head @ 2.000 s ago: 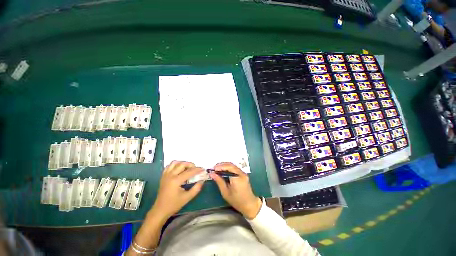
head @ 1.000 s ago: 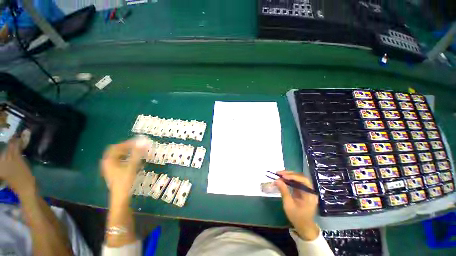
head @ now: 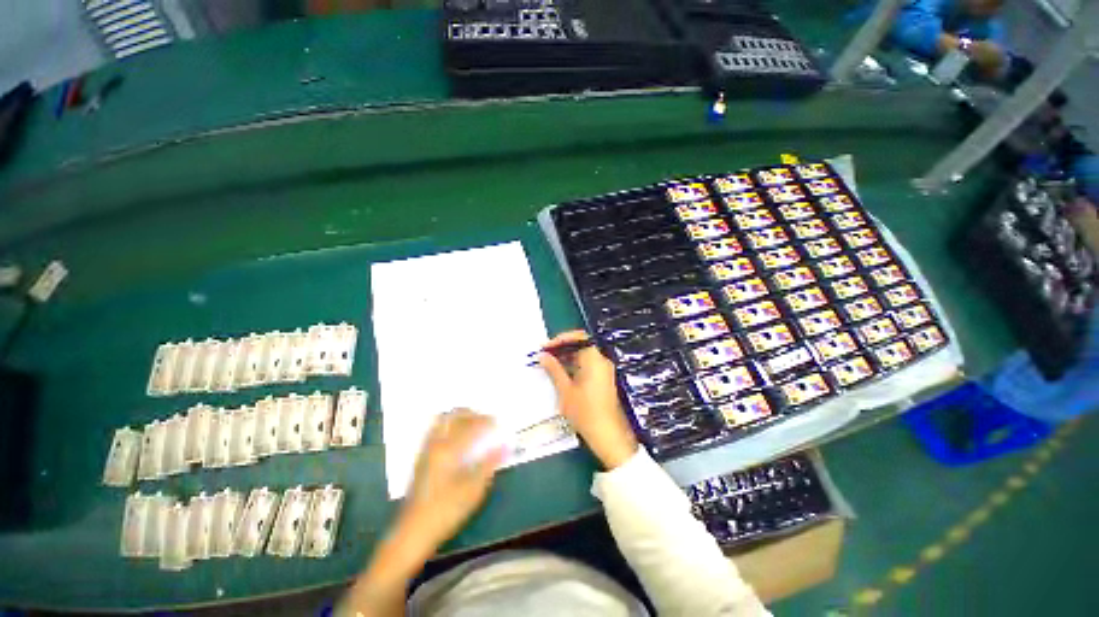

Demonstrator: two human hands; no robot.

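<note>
My left hand (head: 448, 468) is blurred over the lower edge of the white paper (head: 452, 325); whether its fingertips hold anything cannot be told. My right hand (head: 591, 392) grips slim black tweezers (head: 571, 348), tips pointing left over the paper's right side. A small pale oblong piece (head: 545, 432) lies on the paper's lower right, between the hands. Cream-white housings stand in three tight rows at left: upper (head: 253, 362), middle (head: 241, 432), lower (head: 217, 526).
A black blister tray (head: 657, 362) at right holds parts with coloured faces (head: 744, 410); its left pockets are empty. An open carton (head: 783, 560) is below it. Dark trays (head: 554, 60) stand on the far bench. Another person's hand (head: 982, 51) shows top right, a blue bin (head: 976, 424) at right.
The camera view has shifted. My left hand has come back from the housing rows to the paper. My right hand has moved up the paper's right side, still with the tweezers.
</note>
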